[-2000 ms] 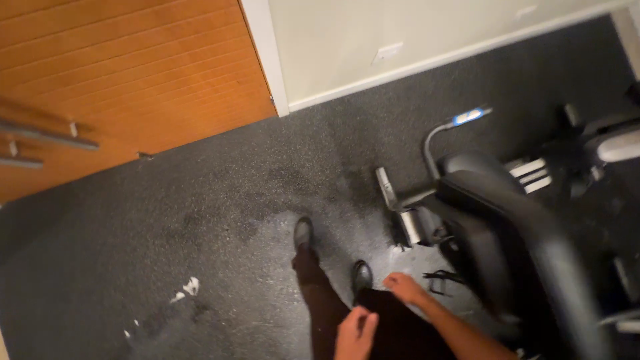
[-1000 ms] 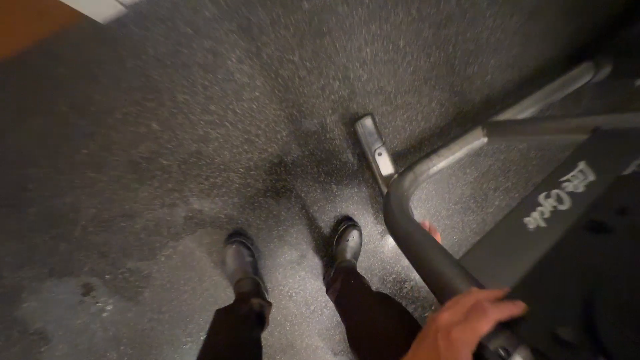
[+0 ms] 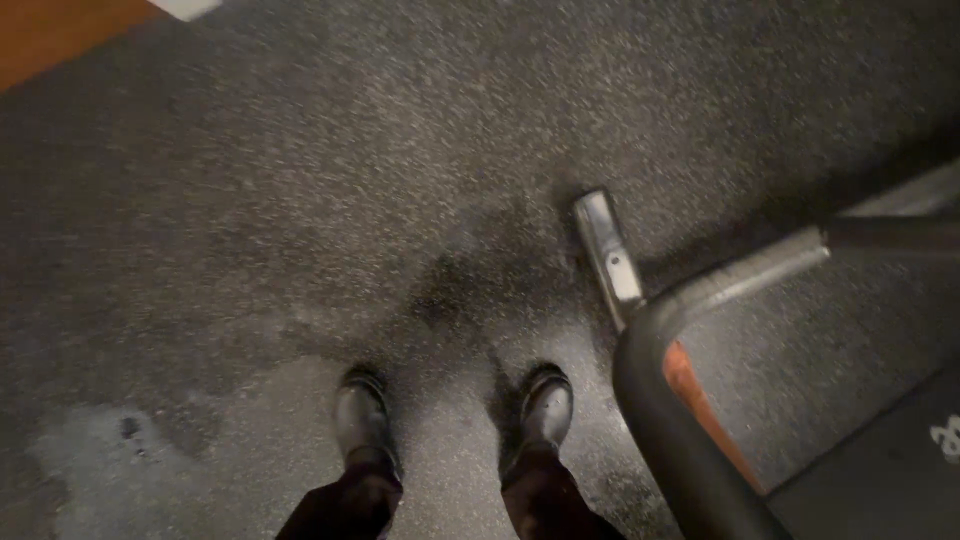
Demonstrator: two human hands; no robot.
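Part of a bare hand and forearm, seemingly my right hand point(image 3: 686, 375), shows past the inner edge of a dark padded handlebar point(image 3: 675, 435) on an exercise machine. The bar hides most of it, so its fingers and any grip cannot be made out. My left hand is not in view. Just beyond the bend of the bar, a metal foot of the machine's frame point(image 3: 609, 259) lies low over the floor. The bar continues as a bare metal tube point(image 3: 757, 274) toward the right.
My two dark shoes point(image 3: 362, 416) stand on speckled dark rubber flooring point(image 3: 450, 150), left of the handlebar. A dark machine panel point(image 3: 877, 465) bearing pale lettering fills the lower right. Orange wood point(image 3: 60, 34) and a white trim corner point(image 3: 186, 6) show at the upper left.
The hand that lay on the handlebar one second ago has left the view. More of the limb beyond the bar shows now. The view has moved closer to the floor since two seconds ago.
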